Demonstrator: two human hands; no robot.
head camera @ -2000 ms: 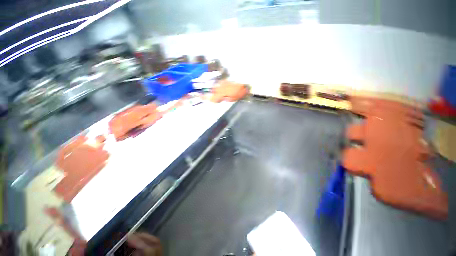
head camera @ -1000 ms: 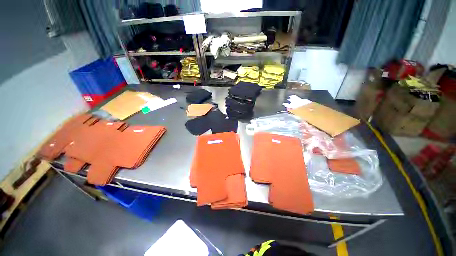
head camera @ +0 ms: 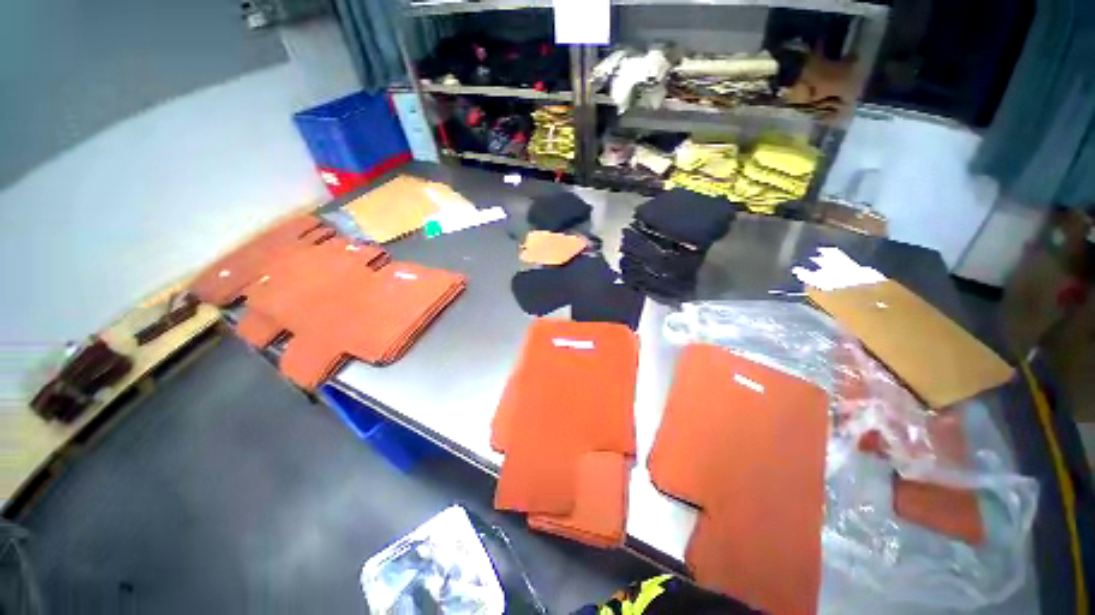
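Two stacks of rust-brown cut panels lie side by side at the near edge of the grey metal table (head camera: pixel 438 390), the left stack (head camera: pixel 574 396) and the right stack (head camera: pixel 769 463). Each has a small white sticker near its far end. More rust-brown panels (head camera: pixel 360 294) lie overlapped along the table's left part. A crumpled clear plastic bag (head camera: pixel 841 541) lies right of the stacks, with brown pieces under or in it. Neither of my hands is in view. A dark cloth with yellow-green marks shows at the bottom edge.
Black pieces (head camera: pixel 675 240) stand stacked mid-table. Tan card sheets lie at the back left (head camera: pixel 402 207) and right (head camera: pixel 919 342). A clear plastic box (head camera: pixel 438 571) is low at the bottom. Blue crate (head camera: pixel 354 138), shelves (head camera: pixel 576 90) and a platform with dark bundles (head camera: pixel 84 378) stand around.
The view has swung from the white-covered table to the metal table, then come closer to it and turned slightly left. The panel stacks look larger and nearer. A hand-like blur at the lower left is gone.
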